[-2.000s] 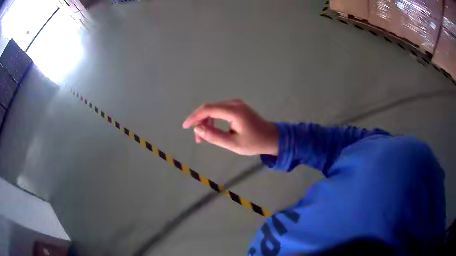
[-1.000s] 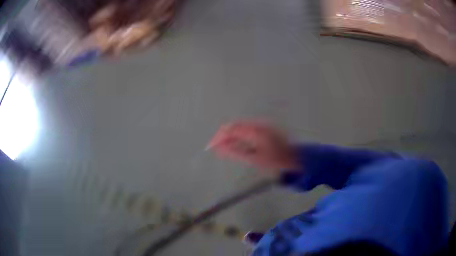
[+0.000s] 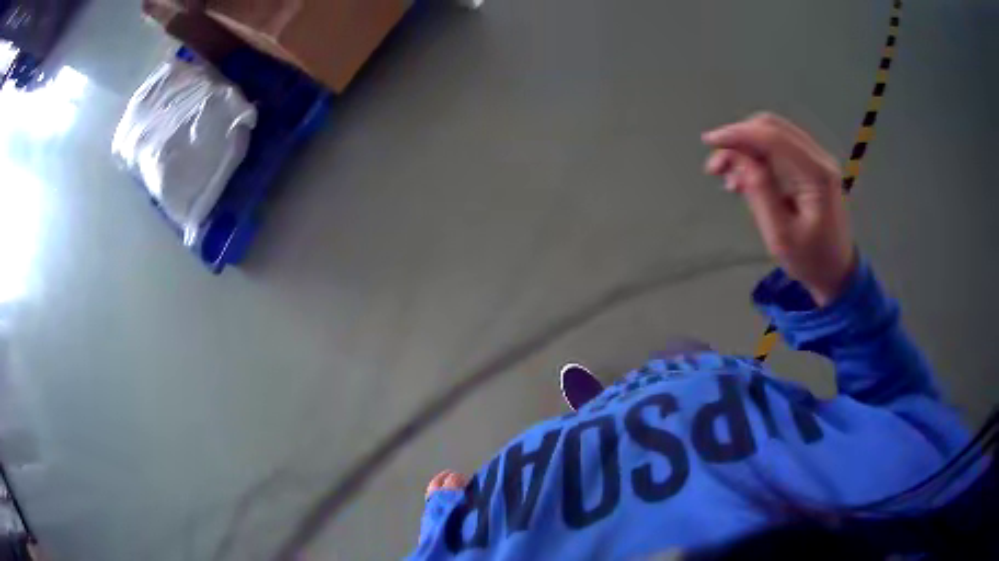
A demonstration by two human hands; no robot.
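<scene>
My right hand [image 3: 787, 197] is bare and empty, raised at the right with its fingers loosely curled and slightly apart. My left hand [image 3: 446, 481] shows only as small fingertips at the sleeve end, low and left of my body; the rest is hidden. A blue pallet [image 3: 287, 104] lies on the floor at the upper left. A crumpled white plastic bag [image 3: 188, 137] rests on its near end, and a brown carton [image 3: 323, 33] sits on it farther back. Neither hand touches them.
A yellow-and-black floor tape line [image 3: 871, 110] runs down the right side, partly behind my right hand. The tip of a shoe [image 3: 580, 386] shows in front of my blue shirt. Bright glare covers the left edge. A curved dark line crosses the floor.
The view has swung, bringing the pallet, bag and carton in at upper left; the wrapped load at upper right is gone. My right hand shows farther right and higher. My left fingertips now show.
</scene>
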